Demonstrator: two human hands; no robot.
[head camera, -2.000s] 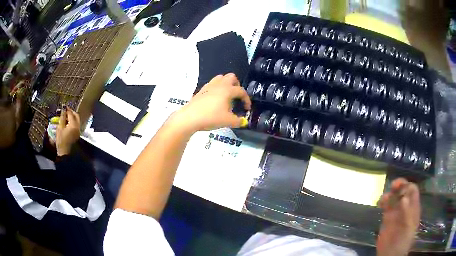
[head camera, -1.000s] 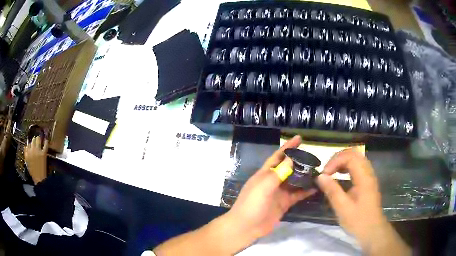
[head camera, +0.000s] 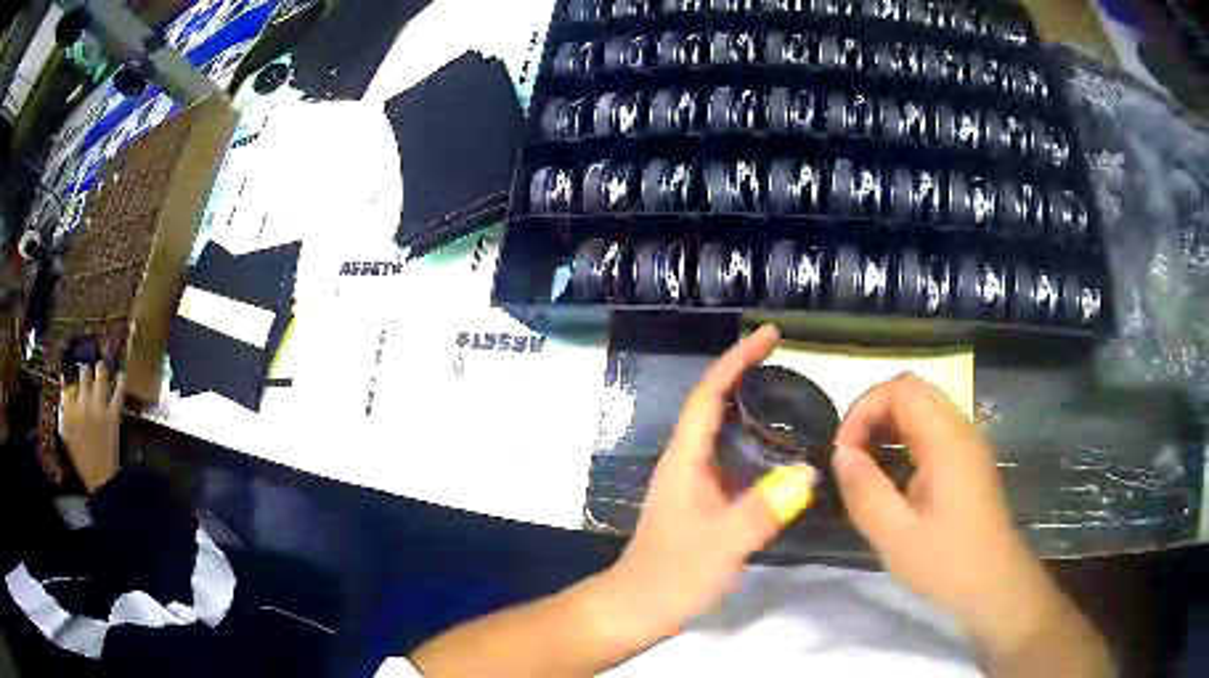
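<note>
A round black unit (head camera: 792, 404) is held between the thumb and fingers of my left hand (head camera: 703, 484), tilted with its dark face up and towards me. A yellow finger cot (head camera: 786, 493) covers my left thumb. My right hand (head camera: 928, 497) is at the unit's right side with thumb and index finger pinched together. A thin dark line shows near the fingertips, too blurred to tell if it is a strip. Behind both hands lies the yellow backing sheet (head camera: 948, 374), partly hidden.
The black divided tray (head camera: 796, 314) holds rows of round units. Black die-cut sheets (head camera: 458, 152) lie left of it, crinkled clear plastic (head camera: 1147, 199) right. At far left, a person's hand (head camera: 93, 424) reaches into a brown divided carton (head camera: 179, 252), near a black sheet with a pale strip (head camera: 226, 318).
My left hand went from the tray's lower left corner to the front and now holds a unit. In the last second the unit turned and my left thumb shifted lower. The view shifted.
</note>
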